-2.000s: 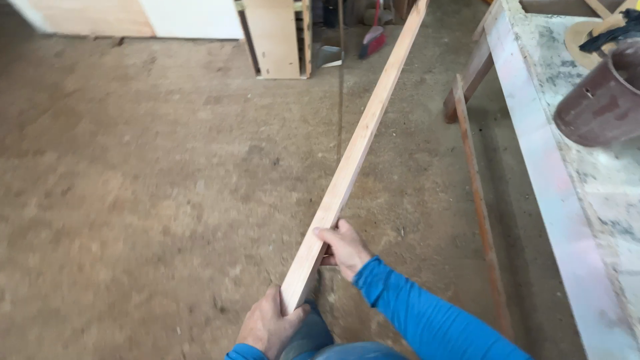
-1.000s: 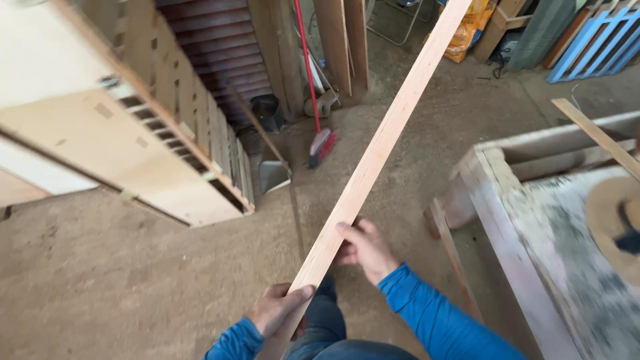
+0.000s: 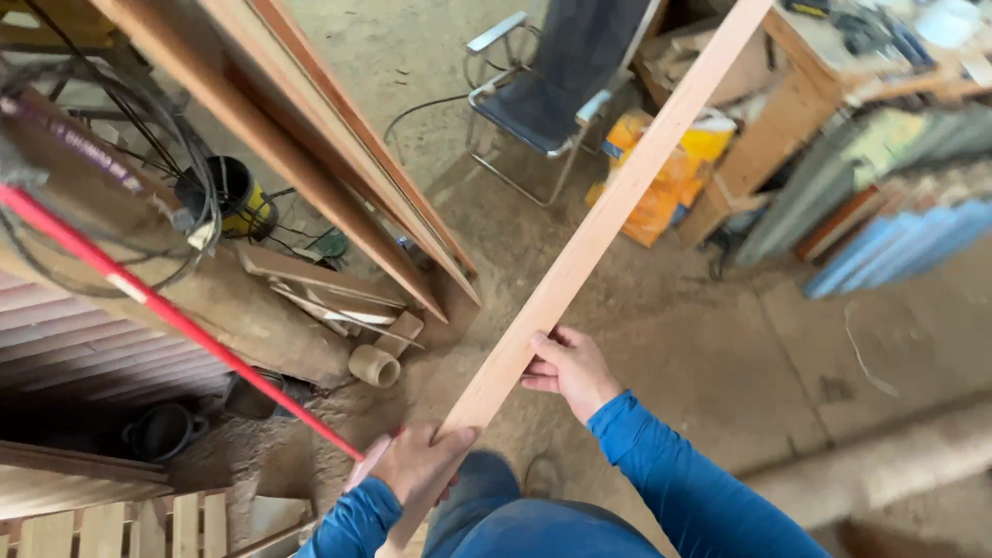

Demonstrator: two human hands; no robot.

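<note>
A long, pale wooden board point(image 3: 589, 256) runs diagonally from the bottom middle up to the top right, past the frame's upper edge. Near its lower end my left hand point(image 3: 422, 463) is closed over it, the thumb on the face. Further up, my right hand point(image 3: 572, 370) grips the right edge between thumb and fingers. The board's far end is out of view.
Tall boards point(image 3: 333, 147) stand at the upper left. A red broom handle point(image 3: 194, 329) slants toward my left hand. Ahead are a folding chair point(image 3: 527, 108) and an orange bag point(image 3: 659, 182); blue slats point(image 3: 899, 248) lean at the right.
The view has swung far over to the chair and the stored boards; the workbench seen at the right earlier is out of view. Both hands keep their hold on the board.
</note>
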